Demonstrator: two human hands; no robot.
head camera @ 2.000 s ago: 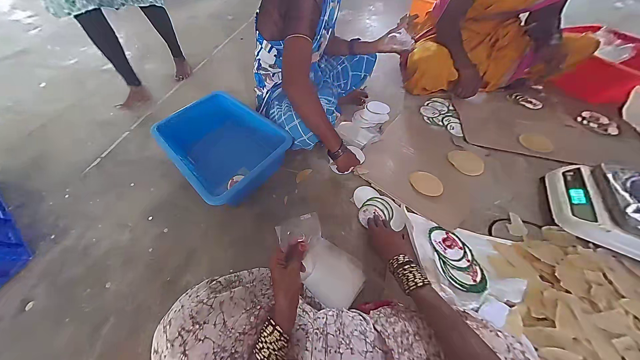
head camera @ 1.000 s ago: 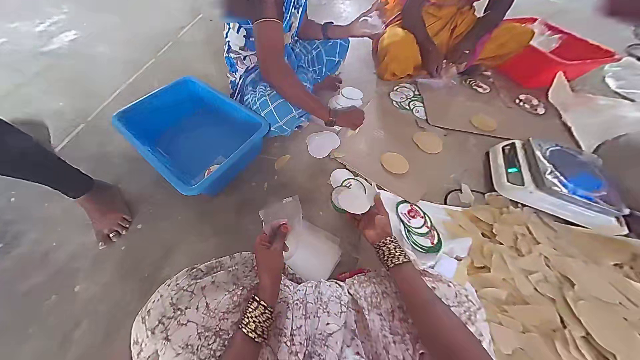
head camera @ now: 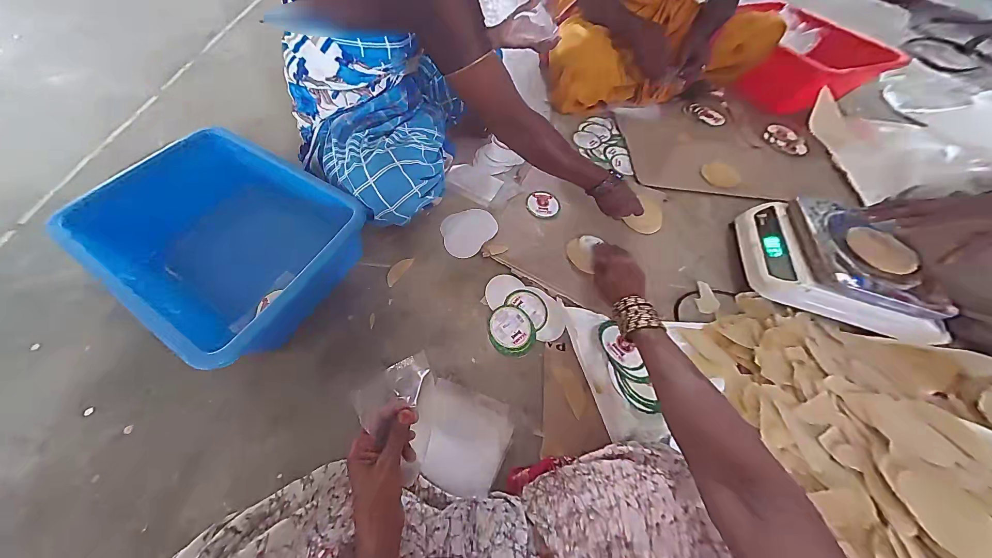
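Observation:
My left hand (head camera: 381, 446) pinches a clear plastic bag (head camera: 399, 380) over my lap, beside a stack of clear plastic bags (head camera: 467, 434). My right hand (head camera: 618, 273) is stretched forward with its fingers on a flat tan disc (head camera: 581, 253) lying on cardboard; a small white piece shows at the fingertips. Round printed labels with green rims (head camera: 511, 328) and plain white discs (head camera: 502, 290) lie on the floor between my hands. More green-rimmed labels (head camera: 624, 349) rest on a white sheet beside my right forearm.
A blue plastic tub (head camera: 209, 248) stands at left. A digital scale (head camera: 837, 267) at right carries a tan disc (head camera: 882, 250), near another person's hand. Many tan discs (head camera: 876, 434) are heaped below it. Opposite, a co-worker's hand (head camera: 618, 198) touches another tan disc (head camera: 643, 215). A red tub (head camera: 821, 62) stands behind.
My right hand has let go of the white discs and labels and moved forward to a tan disc. A tan disc now lies on the scale. My left hand still holds the bag.

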